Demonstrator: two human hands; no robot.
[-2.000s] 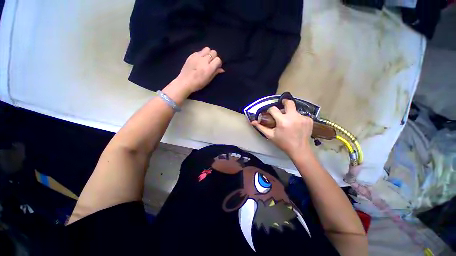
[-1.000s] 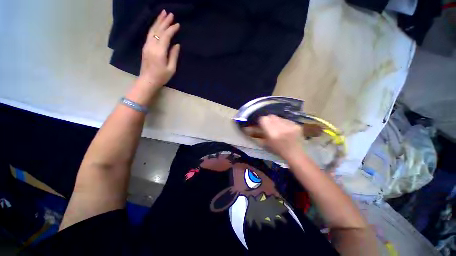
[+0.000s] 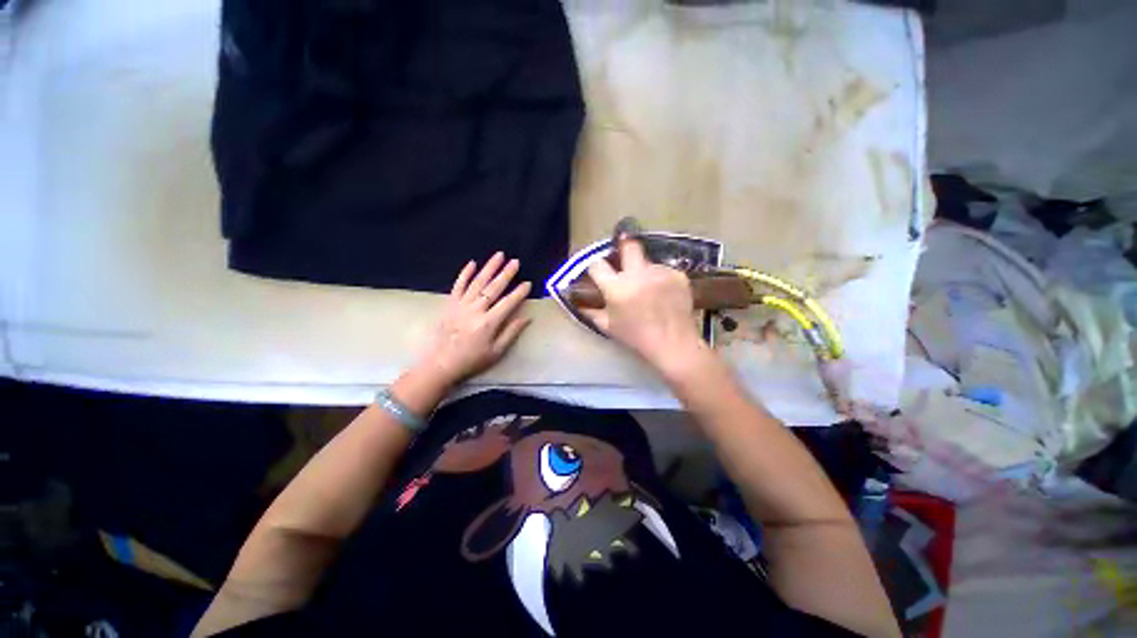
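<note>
A black garment lies flat on the padded table, its lower edge towards me. My left hand lies flat with fingers spread at that lower edge, fingertips at or just below the cloth; it grips nothing. My right hand is closed around the brown handle of the steam iron. The iron's pointed tip faces left, close to the garment's lower right corner. Whether the tip touches the cloth I cannot tell. Two yellow hoses leave the back of the iron.
The padded table has a white cover with brown stains. A pinkish wrapped hose runs off its right front corner. Pale crumpled bundles lie at the right, with a red basket below. Dark clutter is at the lower left.
My left hand has come off the middle of the cloth, back to its lower edge. The garment sits further left in view and looks straighter. The iron stays in my right hand, beside the corner.
</note>
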